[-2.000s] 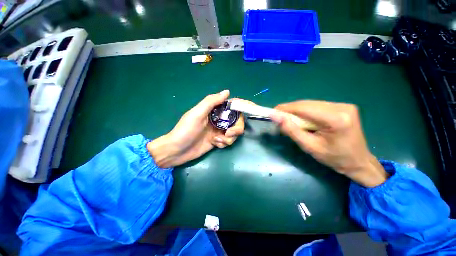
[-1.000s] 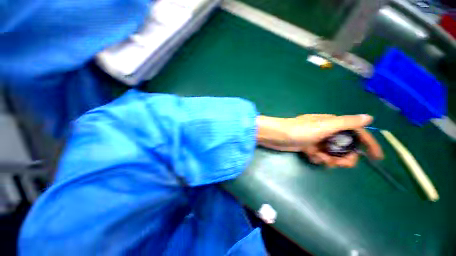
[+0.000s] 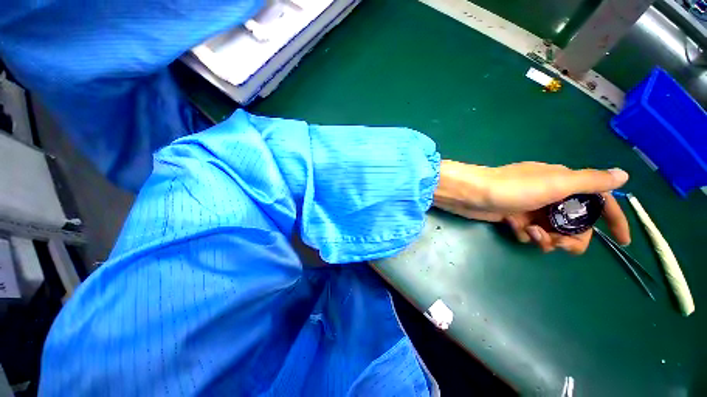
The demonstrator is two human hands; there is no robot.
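Observation:
My left hand (image 3: pixel 543 198) is at the right of the view, over the green mat. It holds a round black watch case (image 3: pixel 576 212) with silvery and white parts inside, its open face up, between thumb and fingers. An off-white tapered pry stick (image 3: pixel 663 252) lies on the mat to the right of the hand. Thin metal tweezers (image 3: pixel 629 262) lie between the hand and the stick, their upper end hidden behind the hand. A small blue piece (image 3: pixel 619 194) shows beside the thumb tip. My right hand is out of view.
A blue bin (image 3: pixel 670 132) stands at the far right by the metal post (image 3: pixel 601 39). A small white and gold piece (image 3: pixel 543 78) lies near the post. White trays (image 3: pixel 263 43) are at upper left beside another person's blue sleeve (image 3: pixel 101 46). A white scrap (image 3: pixel 440 313) lies at the front edge.
The view has swung left and tilted. My right hand has gone out of view, and the pry stick it held now lies on the mat. My left hand still holds the case.

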